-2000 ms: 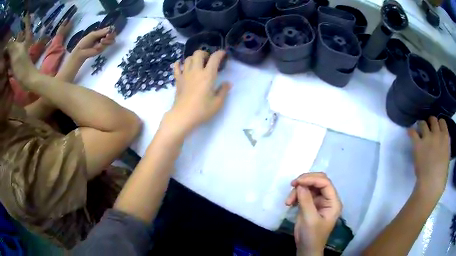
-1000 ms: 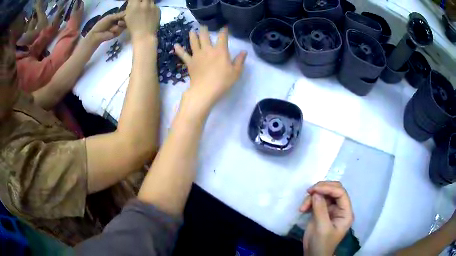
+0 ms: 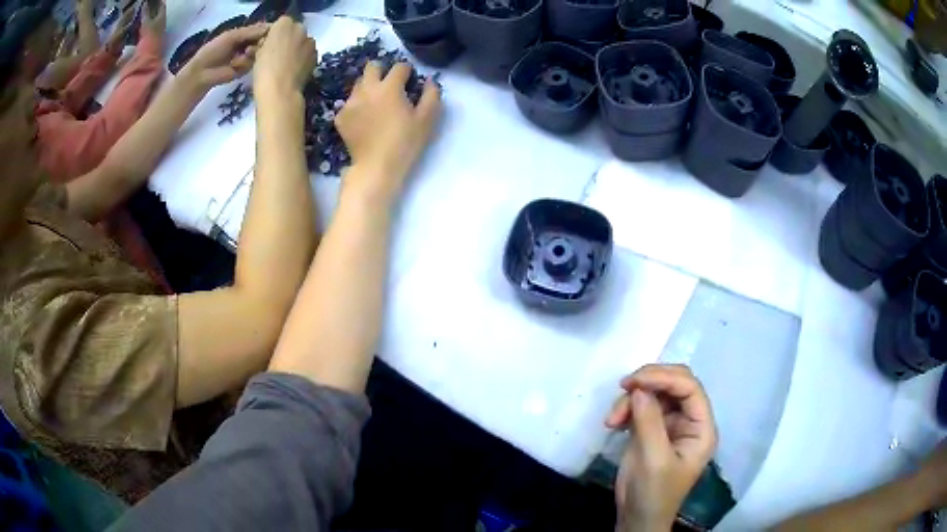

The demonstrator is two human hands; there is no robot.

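Note:
A dark housing (image 3: 559, 256) stands alone in the middle of the white-covered table, open side up, with a round hollow post inside. My left hand (image 3: 386, 123) is on the pile of small dark clips (image 3: 324, 164), fingers bent down into it. Whether it grips a clip is hidden. My right hand (image 3: 667, 431) is near the front edge, thumb and fingertips close together. Whether a small part is between them cannot be told. Neither hand touches the single housing.
Housings (image 3: 644, 94), some stacked, stand along the back and right. A dark flared tube (image 3: 836, 85) rises among them. A clear sheet (image 3: 732, 358) lies right of centre. A neighbour's arm (image 3: 278, 208) crosses close left of mine; another forearm (image 3: 867, 509) enters at lower right.
My left hand has moved from a housing at the back to the clip pile, its spread fingers now bent down. The single housing now stands mid-table. The neighbour's hand at right has moved down.

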